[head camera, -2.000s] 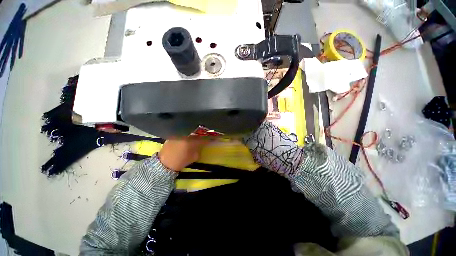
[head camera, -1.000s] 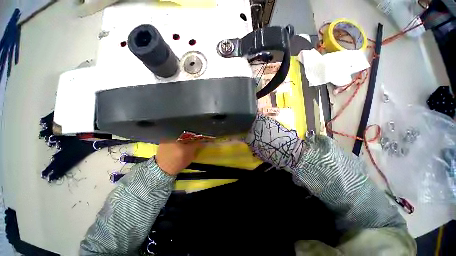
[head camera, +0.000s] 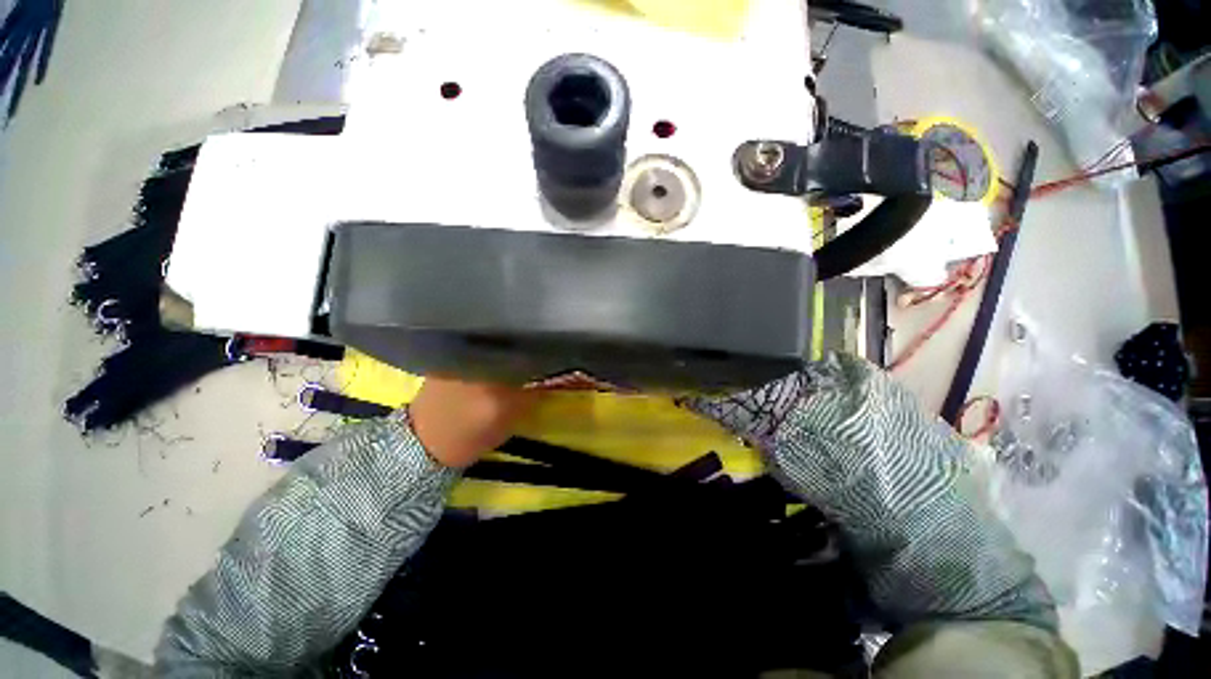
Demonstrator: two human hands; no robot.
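Note:
The sewing machine head [head camera: 571, 299] has a dark grey end cover that hides the needle and the fingers of both hands. My left hand [head camera: 465, 418] is bare and reaches under the cover from the left, over the yellow work surface [head camera: 584, 427]. My right hand [head camera: 754, 405], in a white patterned covering, is mostly hidden under the cover's right end. What either hand holds cannot be seen. Black straps [head camera: 365, 403] with silver rings at their left ends run beneath my left hand and sleeve. More black straps lie in my lap.
A pile of black straps [head camera: 146, 358] with silver rings lies left of the machine. At the right are a yellow tape roll [head camera: 984, 157], a long black strip [head camera: 992, 299], orange cord [head camera: 940, 328], loose rings and a clear plastic bag [head camera: 1129, 484].
The view has shifted, so the machine head looks larger and further right. My right hand is now more hidden under the cover. Strap ends now show near my right sleeve.

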